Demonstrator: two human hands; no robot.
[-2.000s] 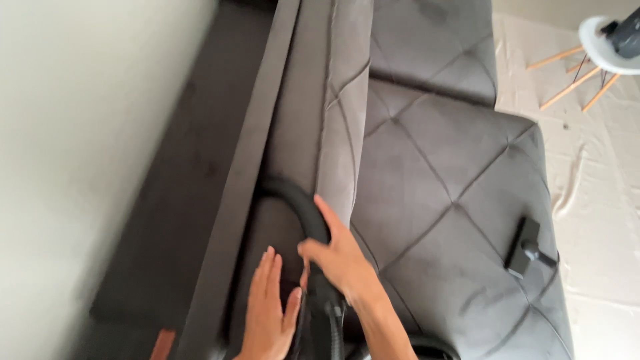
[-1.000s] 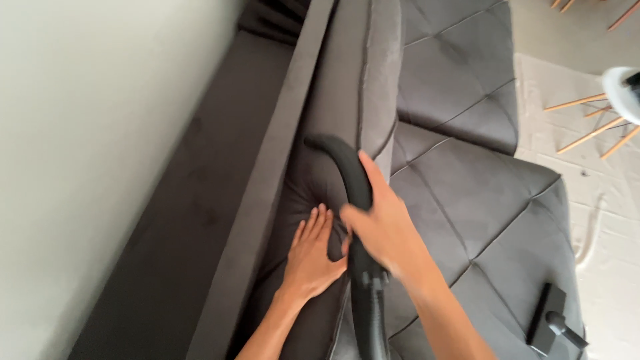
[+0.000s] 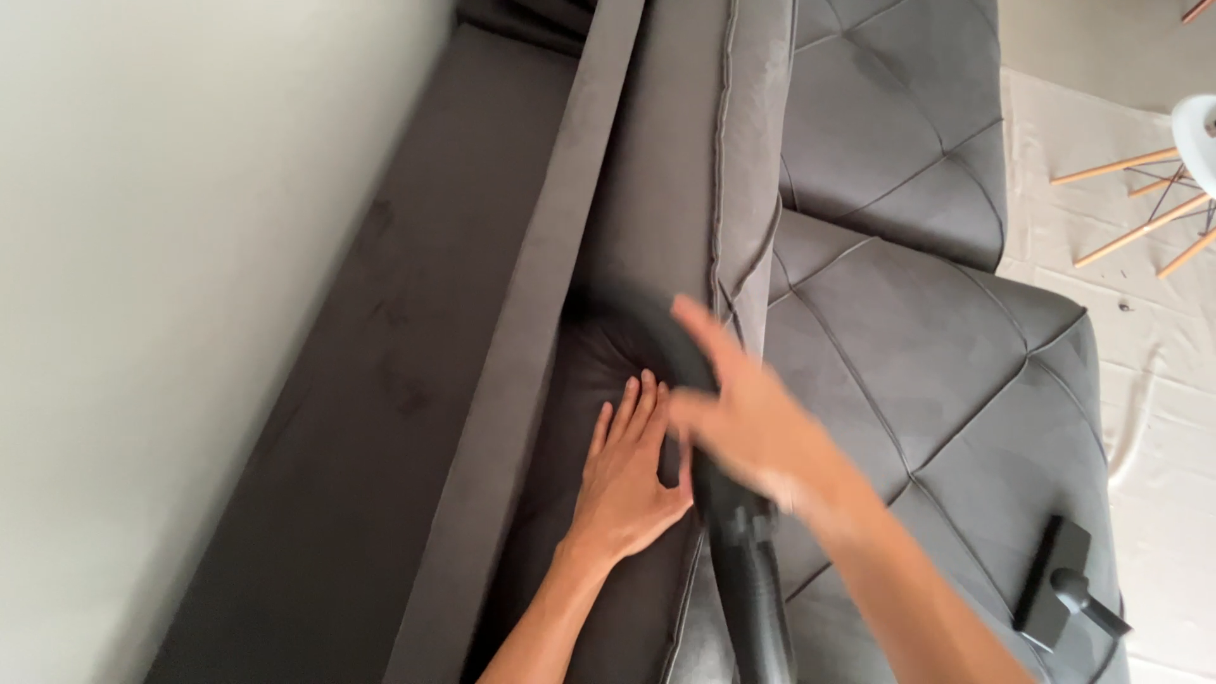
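My right hand (image 3: 750, 418), blurred by motion, grips the curved black tube of a vacuum cleaner (image 3: 655, 328). The tube's far end reaches the gap between the grey sofa's back cushion (image 3: 665, 171) and the frame (image 3: 532, 275) behind it. A black hose (image 3: 750, 598) runs down from the tube to the lower edge of the view. Flat on the cushion, just left of the tube, lies my left hand (image 3: 632, 480), its fingers a little apart and pointing away from me.
A black vacuum floor head (image 3: 1053, 581) lies on the tufted seat cushion (image 3: 883, 380) at the right. Beyond it are a pale cloth on the floor (image 3: 1159, 399) and a white chair with wooden legs (image 3: 1195, 142). A light wall (image 3: 190, 237) stands at the left.
The tube's end was on the cushion one second ago and is now at the gap by the frame. My right hand keeps its hold on the tube. My left hand stays on the cushion.
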